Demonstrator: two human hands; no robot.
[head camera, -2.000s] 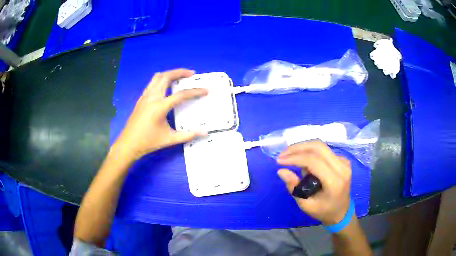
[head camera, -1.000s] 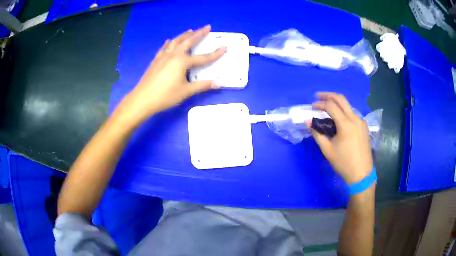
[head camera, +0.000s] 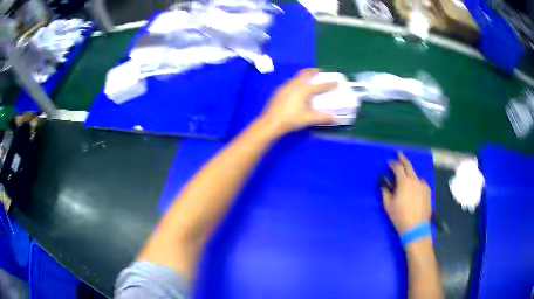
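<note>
My left hand (head camera: 293, 105) reaches far forward and grips a white rounded-square housing (head camera: 342, 104) from its left side, over the green surface. Its plain closed side faces up; blur hides detail, and I cannot tell whether a second housing lies beneath it. A cord runs from its right side into a clear crinkled bag (head camera: 404, 89). My right hand (head camera: 408, 195) is over the right part of the blue corrugated sheet (head camera: 316, 204), curled around a dark tool (head camera: 387, 182) that is mostly hidden.
Several blurred white bagged pieces (head camera: 193, 41) and a white block (head camera: 125, 83) lie on another blue sheet (head camera: 181, 111) at upper left. A crumpled white glove or rag (head camera: 466, 184) lies on the dark bench at right. The green surface (head camera: 468, 111) runs behind.
The view has shifted forward. My left hand has moved a housing with its bagged cord off the near blue sheet to the green surface. The second housing no longer shows on that sheet.
</note>
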